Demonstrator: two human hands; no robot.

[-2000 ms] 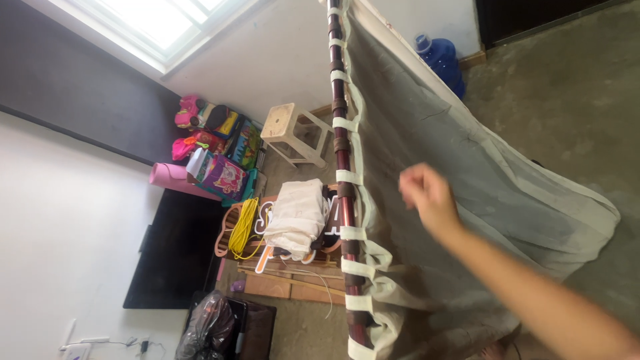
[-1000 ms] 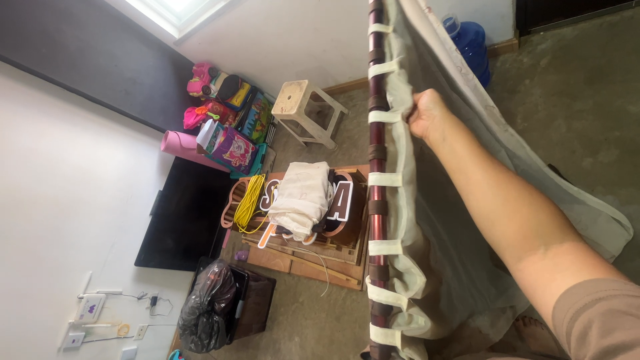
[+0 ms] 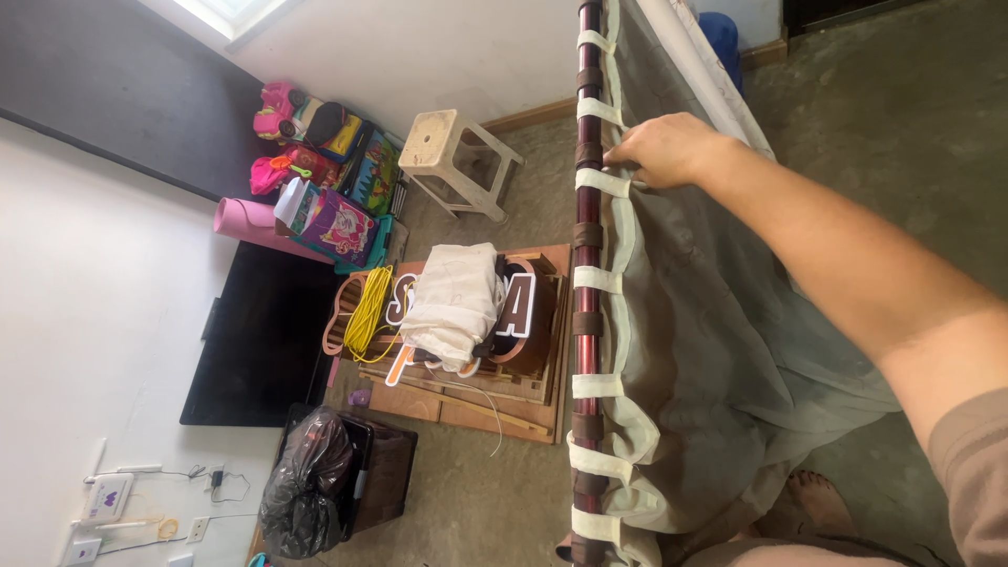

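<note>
A dark red curtain rod [image 3: 587,346] runs from top to bottom of the head view, threaded through white and brown fabric tabs. From it a sheer grey-beige curtain [image 3: 693,315] spreads to the right, bunched near the lower end. My right hand [image 3: 669,150] reaches in from the right, its fingers closed on the curtain's top edge beside the rod, between two white tabs. The fingertips are partly hidden by cloth. My left hand is not in view.
Beyond the rod are a plastic stool [image 3: 437,142], folded white cloth [image 3: 453,303] on stacked wooden boards [image 3: 409,402], and a coiled yellow cord [image 3: 368,315]. A black television [image 3: 260,339], toys and a bagged bin [image 3: 307,488] stand left. My bare foot [image 3: 819,500] is below right.
My right hand was off the rod two seconds ago; it has since moved to the curtain's top edge and closed on it. The view has shifted.
</note>
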